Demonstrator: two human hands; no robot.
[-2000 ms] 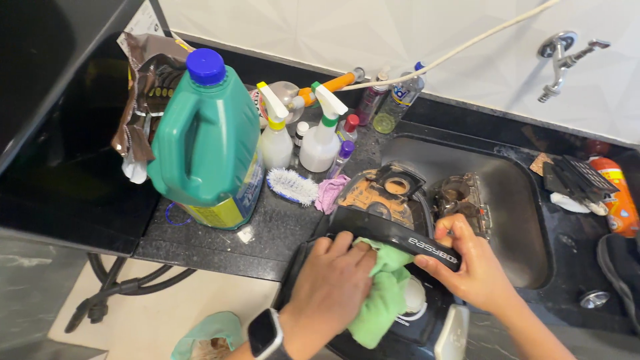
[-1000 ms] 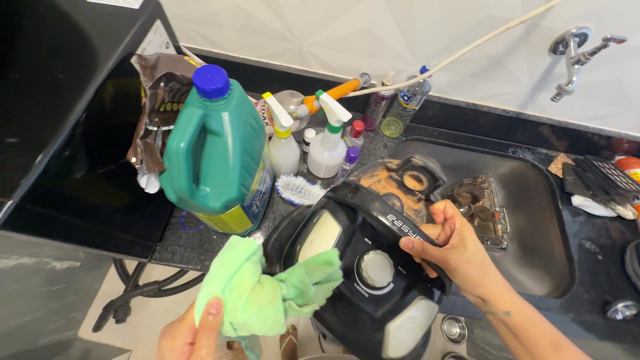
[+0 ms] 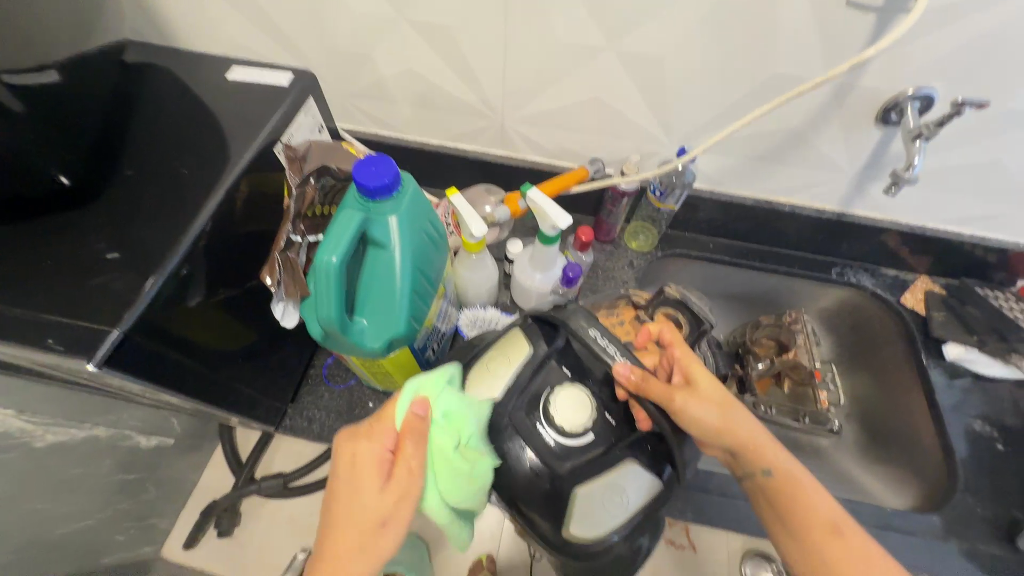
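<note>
A black vacuum cleaner's top housing (image 3: 528, 448), with a white round dial (image 3: 571, 409) and two pale pedal-like buttons, is held up in front of the counter. My right hand (image 3: 680, 384) grips its black carrying handle (image 3: 604, 344). My left hand (image 3: 380, 472) holds a bunched light green cloth (image 3: 452, 456) between thumb and fingers, against the left side of the housing. Behind the handle, at the sink's left edge, lies a dirty clear plastic part (image 3: 624, 314); my right hand partly hides it. A dirty clear and dark part (image 3: 780, 368) lies in the sink.
A large green jug (image 3: 384, 272), two spray bottles (image 3: 476, 268), a brush (image 3: 484, 322) and small bottles stand at left on the black counter. The metal sink (image 3: 872, 448) has a wall tap (image 3: 910, 144) above it. Black hoses (image 3: 264, 484) hang below left.
The green cloth was at the handle two seconds ago, then held in front of the housing; now it is at the housing's left side. My right hand keeps its hold on the handle.
</note>
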